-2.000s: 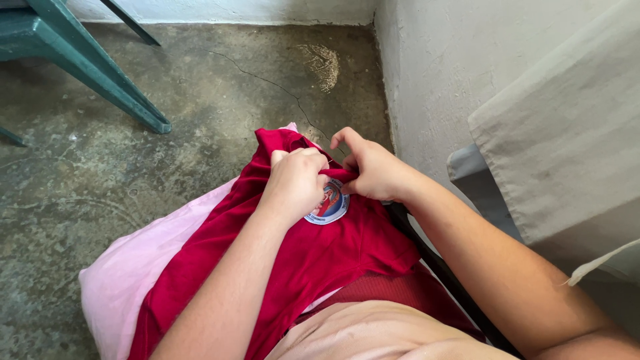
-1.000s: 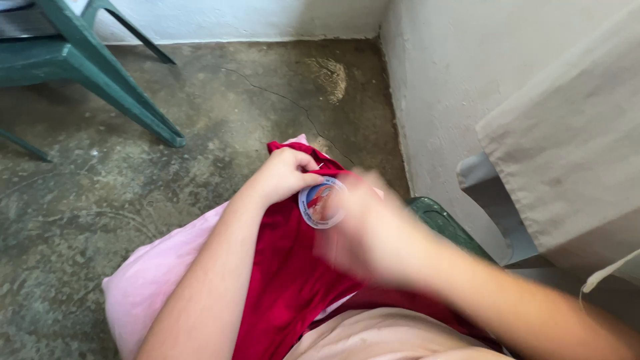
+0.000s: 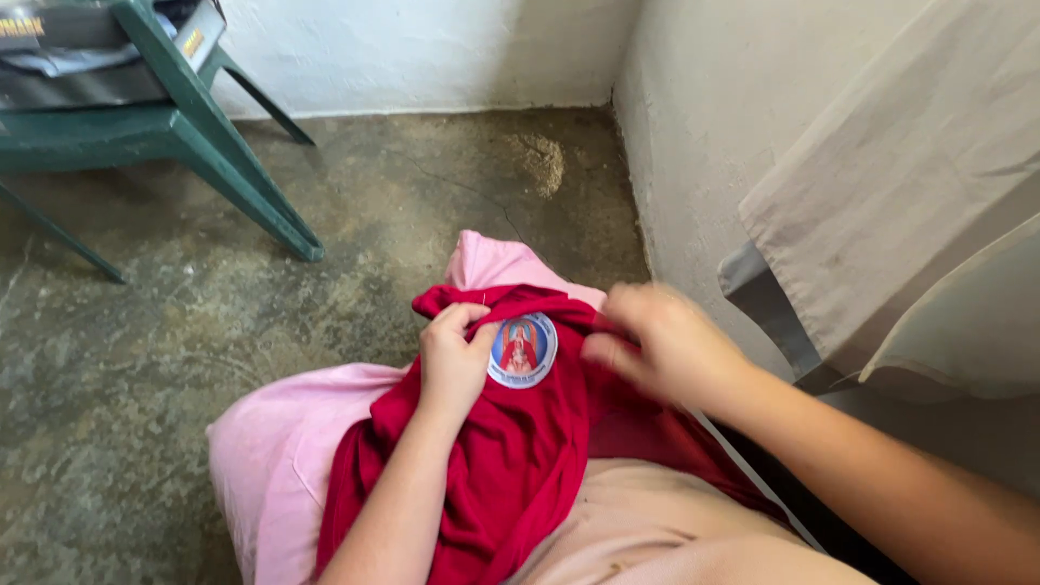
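Observation:
A red fabric garment [image 3: 496, 455] lies across my lap, over pink cloth [image 3: 276, 447]. A round patch [image 3: 522, 351] with a blue and white border and a robed figure sits on it. My left hand [image 3: 457, 349] pinches a gathered fold of the garment just left of the patch, and a thin pale needle or pin tip shows above its fingers. My right hand [image 3: 670, 345], blurred, is at the garment's right side, thumb and fingertips near the cloth; whether it grips something is not clear.
A green plastic chair [image 3: 203, 138] bearing a dark bag [image 3: 89, 73] stands at upper left on the concrete floor. A white wall [image 3: 691, 122] rises at the right, with beige hanging cloth [image 3: 902, 179] in front of it. A small pale patch marks the floor near the corner.
My right hand swept across the patch a second ago and is now to its right. Two seconds ago both hands were together on the fold. My left hand still pinches the garment.

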